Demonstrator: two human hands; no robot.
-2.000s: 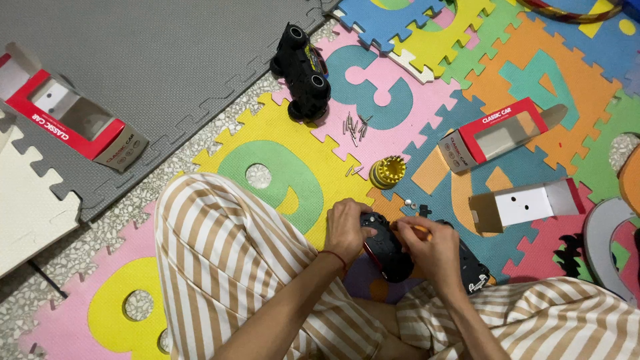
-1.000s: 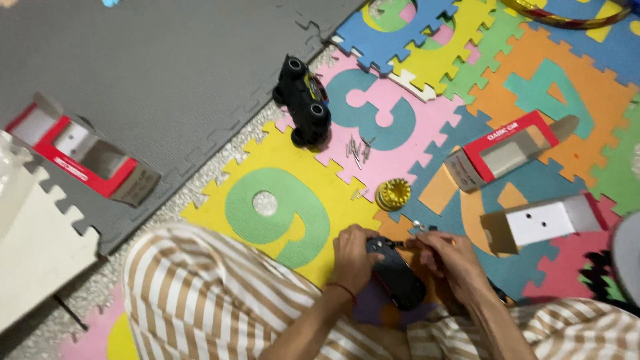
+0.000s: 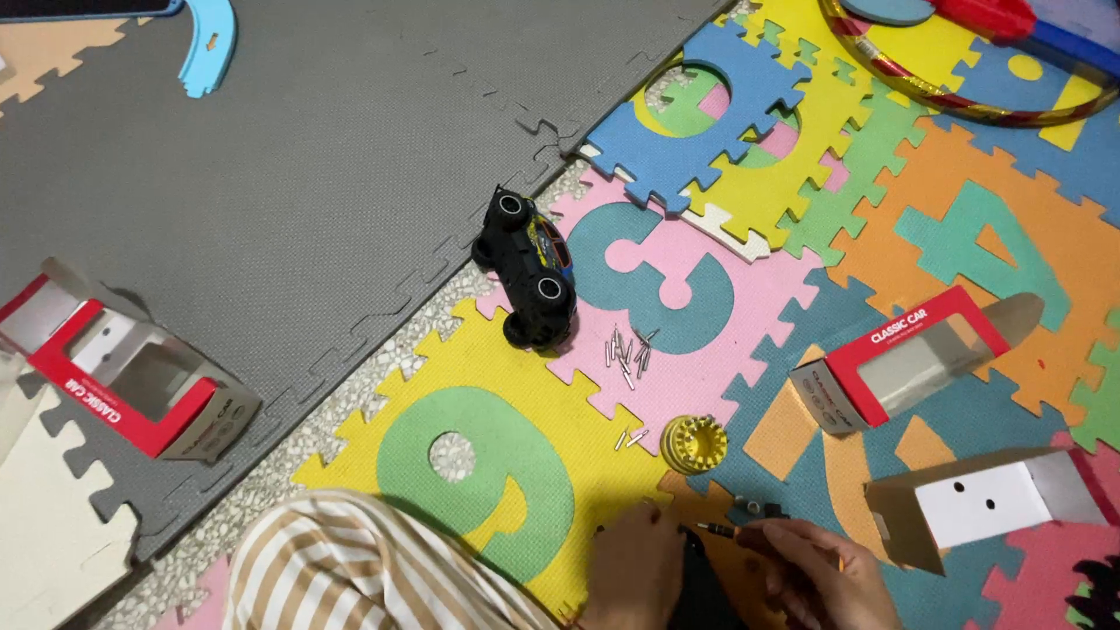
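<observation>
My right hand holds a small screwdriver, its tip pointing left toward my left hand. My left hand is blurred and lies at the left edge of a dark object, largely hidden by it; whether its fingers grip the object is unclear. Small metal and black parts lie just above the screwdriver. A yellow round bit holder stands above my hands. Loose metal screwdriver bits are scattered on the pink mat. A black toy car lies on its side beyond them.
Open red and white car boxes lie at the left, at the right and at the lower right. Foam puzzle mats cover the floor beside a grey mat. A hoop and a blue track piece lie farther off.
The screwdriver tip now shows apart from the dark object; two seconds ago my right hand was directly over that object. The view has shifted, so less of the object shows.
</observation>
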